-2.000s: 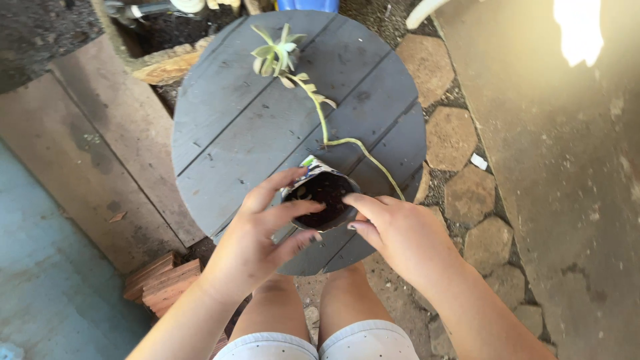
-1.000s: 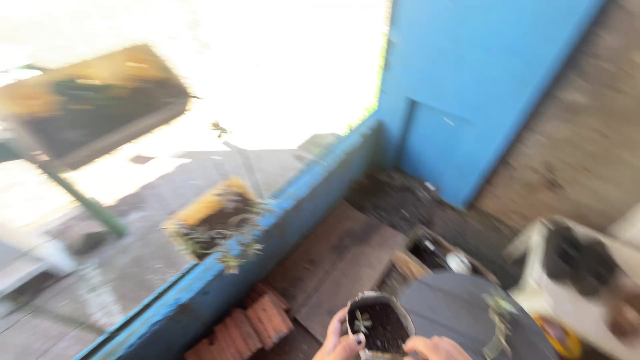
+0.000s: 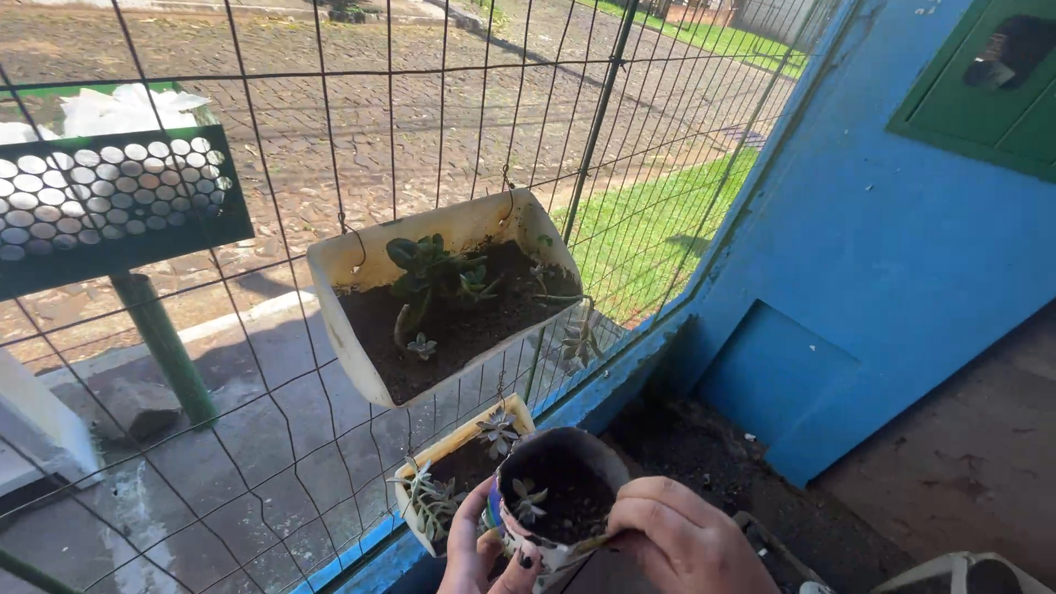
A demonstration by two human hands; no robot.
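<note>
Low in the head view, a small round pot of dark soil (image 3: 577, 495) is held between both hands. A small succulent rosette (image 3: 526, 500) sits in it at the left side. My left hand (image 3: 478, 549) grips the pot's left and lower wall. The fingers of my right hand (image 3: 685, 540) pinch its right rim. Beyond it, a cream plastic planter (image 3: 351, 338) hangs by wires on a mesh fence, holding soil, a green leafy succulent (image 3: 425, 268) and smaller rosettes. A lower yellowish planter (image 3: 454, 445) with grey-green succulents (image 3: 433, 499) is just left of the pot, partly hidden by it.
The wire mesh fence (image 3: 392, 124) stands ahead, above a low blue wall. A blue wall (image 3: 891, 247) with a green panel rises at right. Outside the fence is a green metal basket (image 3: 124, 198) with white bags. Dark soil (image 3: 685, 462) lies along the wall's foot.
The view has swung up from the round grey table to the fence. The pot, over the table two seconds ago, is now held up near the planters. My left fingers have left its soil.
</note>
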